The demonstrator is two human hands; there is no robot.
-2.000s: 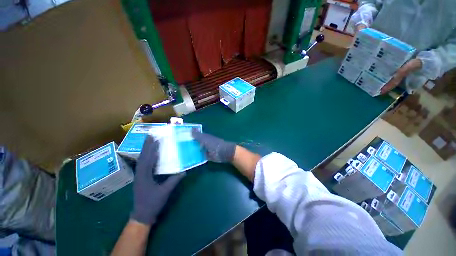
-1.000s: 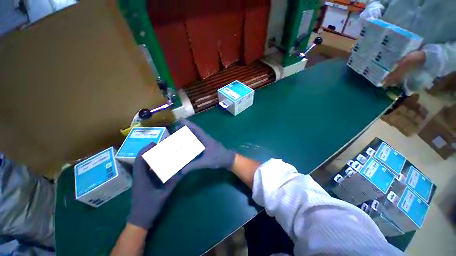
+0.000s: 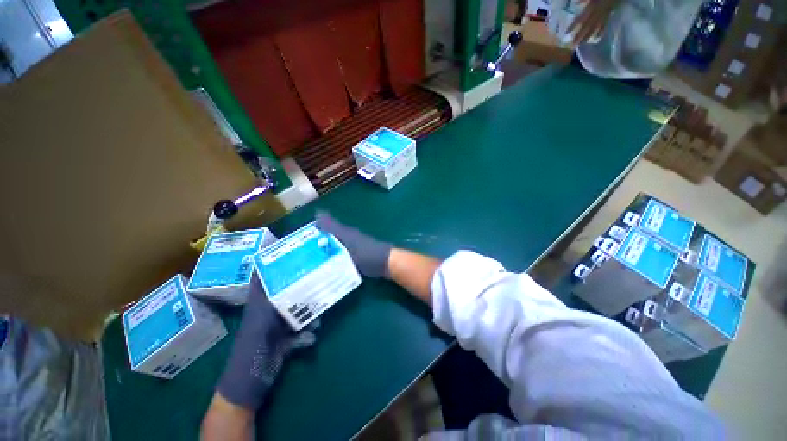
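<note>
A white product box with a blue label panel on top (image 3: 308, 274) is held between my two gloved hands over the left part of the green bench. My left hand (image 3: 259, 344), in a dark grey knit glove, is at its left and lower side. My right hand (image 3: 358, 247), also gloved, is at its upper right side. Two more boxes stand at the bench's left end, one just behind the held box (image 3: 226, 265) and one further left (image 3: 169, 327). Another box (image 3: 386, 158) sits alone in front of the roller conveyor.
Red tunnel curtain (image 3: 319, 69) hangs above the conveyor rollers (image 3: 371, 125), with ball-knob levers (image 3: 226, 208) either side. A cardboard sheet (image 3: 103, 172) stands at left. Grouped boxes (image 3: 660, 276) are on a side stand at right. A person (image 3: 639, 34) is beyond the bench.
The held box has turned from its plain white face to its blue label face. The other person's hands have left the bench's far end, and the block of boxes they held is out of view.
</note>
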